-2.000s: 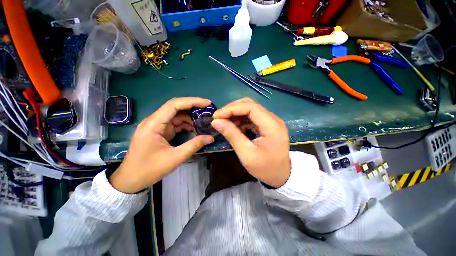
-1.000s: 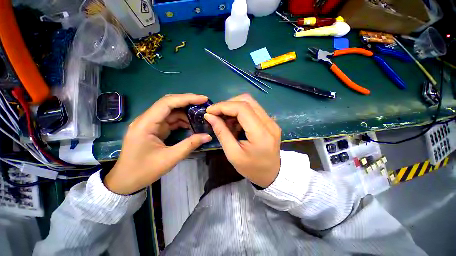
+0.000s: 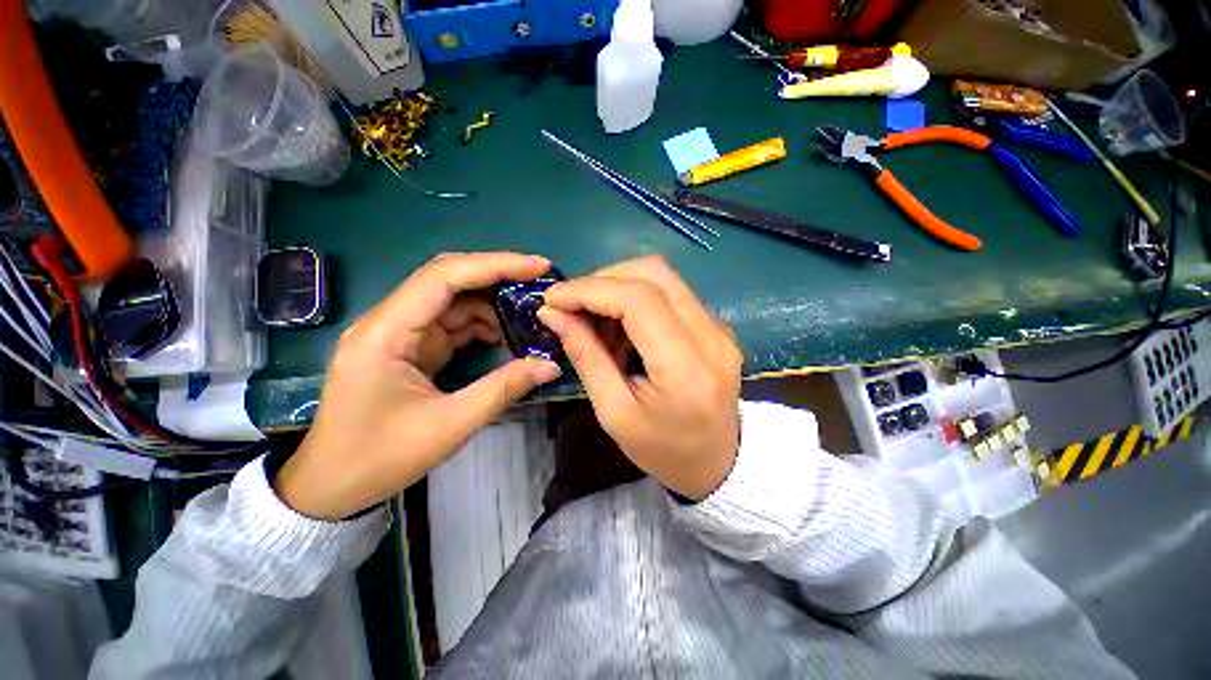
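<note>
A small black smartwatch body (image 3: 522, 319) is held above the front edge of the green mat. My left hand (image 3: 412, 379) grips it by its edges between the fingertips and thumb. My right hand (image 3: 653, 365) has its thumb and index finger pinched together at the right part of the watch face. Whether a tiny part is between those fingertips cannot be told. The fingers cover the watch's right side.
Silver tweezers (image 3: 630, 190), a black slim tool (image 3: 781, 226), a yellow strip (image 3: 734, 161) and cutters (image 3: 916, 197) lie beyond the hands. A dropper bottle (image 3: 628, 73) stands behind. Another black watch-like piece (image 3: 291, 286) lies left, beside a clear box (image 3: 219, 266).
The view has shifted slightly, so the bench items sit a little further left. The right fingertips have moved slightly over the watch face, and the watch's tilt has changed a little.
</note>
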